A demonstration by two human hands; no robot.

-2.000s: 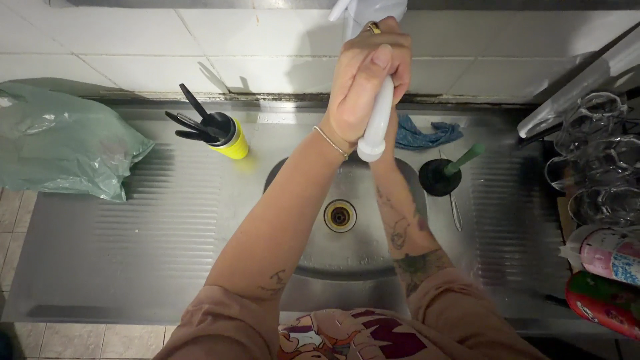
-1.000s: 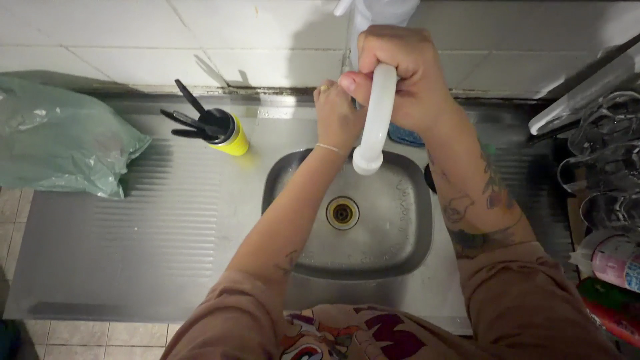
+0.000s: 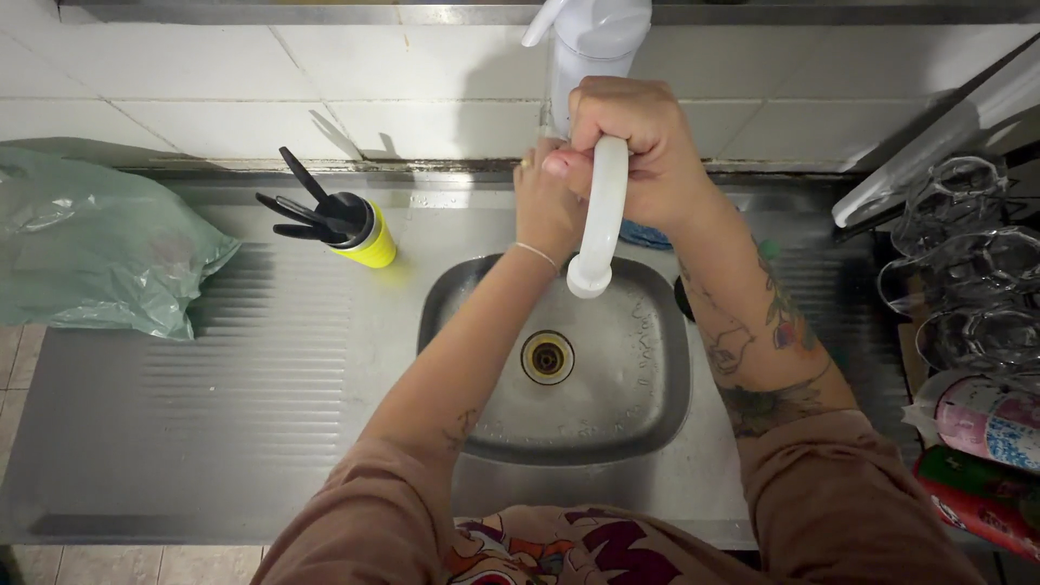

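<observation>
A white curved faucet spout reaches out over the stainless steel sink basin, from a white faucet body at the tiled wall. My right hand is closed around the upper part of the spout. Just left of it and lower, my left hand is close to the faucet's base; its fingertips are partly hidden behind my right hand, so what they touch cannot be told. Behind my right wrist, a bit of blue cloth shows. No running water is visible.
A yellow cup with black-handled utensils stands left of the basin, and a green plastic bag lies farther left. Several glass mugs, a pink-and-white package and a red-and-green package line the right side.
My hands were together high on the faucet two seconds ago; now my left hand is lower and to the left, while my right hand grips the spout. My right forearm covers more of the blue cloth.
</observation>
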